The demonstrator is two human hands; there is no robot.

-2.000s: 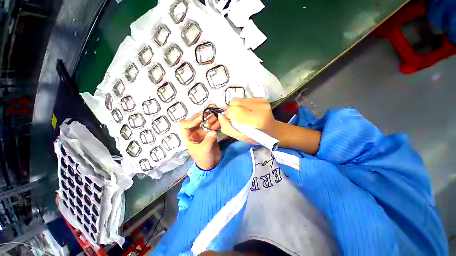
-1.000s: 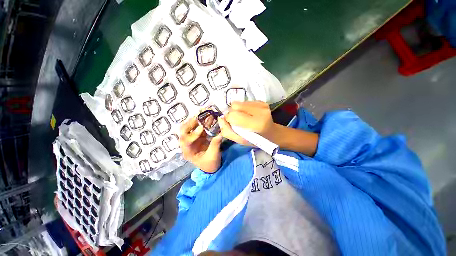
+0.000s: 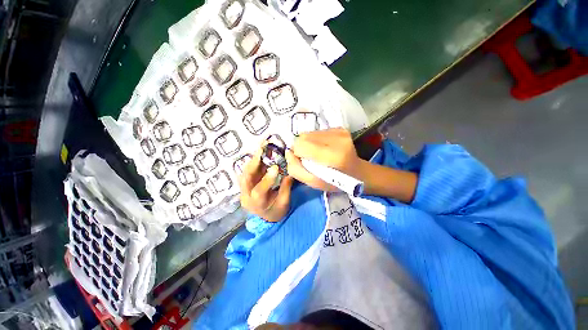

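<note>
My left hand (image 3: 265, 192) holds a dark rounded-square metal frame (image 3: 274, 153) in its fingertips, above the near edge of the white tray. My right hand (image 3: 325, 156) holds a thick white marker pen (image 3: 335, 178), its barrel end pointing toward my chest. The pen's tip end is at the frame and is hidden by my right fingers. The white parts tray (image 3: 187, 153) with its crinkled liner carries rows of similar frames and lies beyond my hands.
A second tray (image 3: 97, 248) with dark pockets and white sheets stands at the lower left, over a red crate (image 3: 97, 305). White paper pieces (image 3: 327, 44) lie on the green bench (image 3: 412, 45). A red stool (image 3: 530, 64) stands on the grey floor, with a blue sleeve above it.
The frame in my left hand has been turned and tilted, and my left fingers have shifted around it. My right hand still holds the pen at the frame, nearly in the same place.
</note>
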